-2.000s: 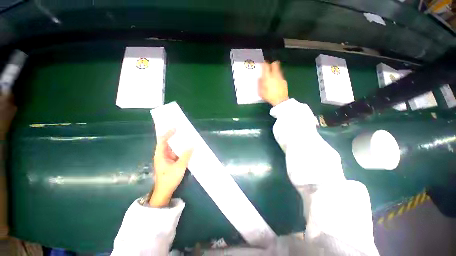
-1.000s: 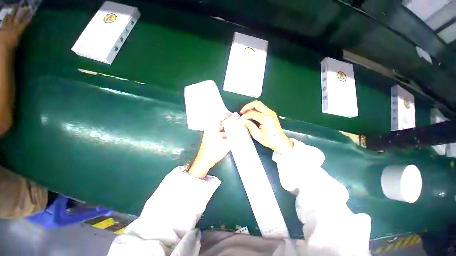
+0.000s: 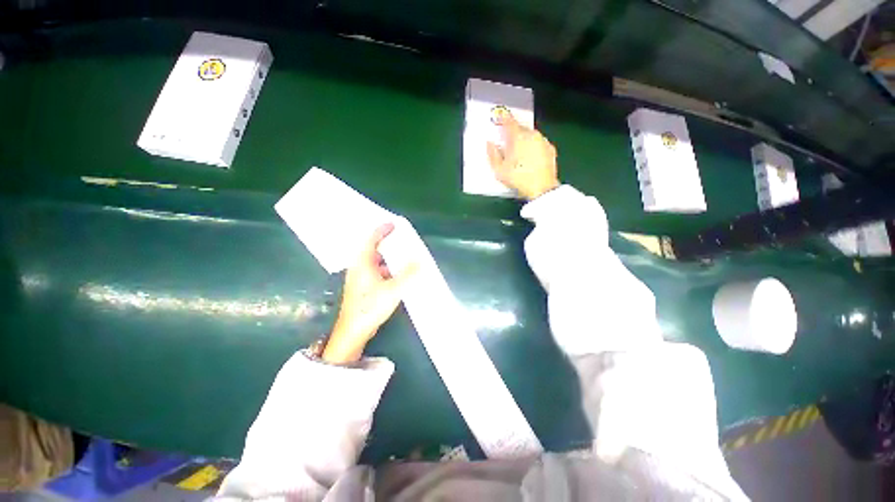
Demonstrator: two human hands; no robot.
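My left hand (image 3: 368, 299) is bare and grips the white label strip (image 3: 447, 338) with thumb and fingers. The strip's upper end sticks out to the upper left, and its other end runs down to my lap. My right hand (image 3: 527, 162) reaches over a white product box (image 3: 485, 167) on the green belt. Its fingertips touch the box top just below the round yellow mark. No sticker can be made out at the fingertips.
More white boxes lie on the conveyor belt (image 3: 343, 127), one at left (image 3: 204, 103) and several at right. A white label roll (image 3: 756, 315) stands on the near ledge (image 3: 206, 343) at right. A dark post (image 3: 775, 224) crosses the right side. Yellow-black tape marks the floor.
My right hand has left the strip and moved up onto the middle box. My left hand has shifted left with the strip. The person's arm at far left is gone from view.
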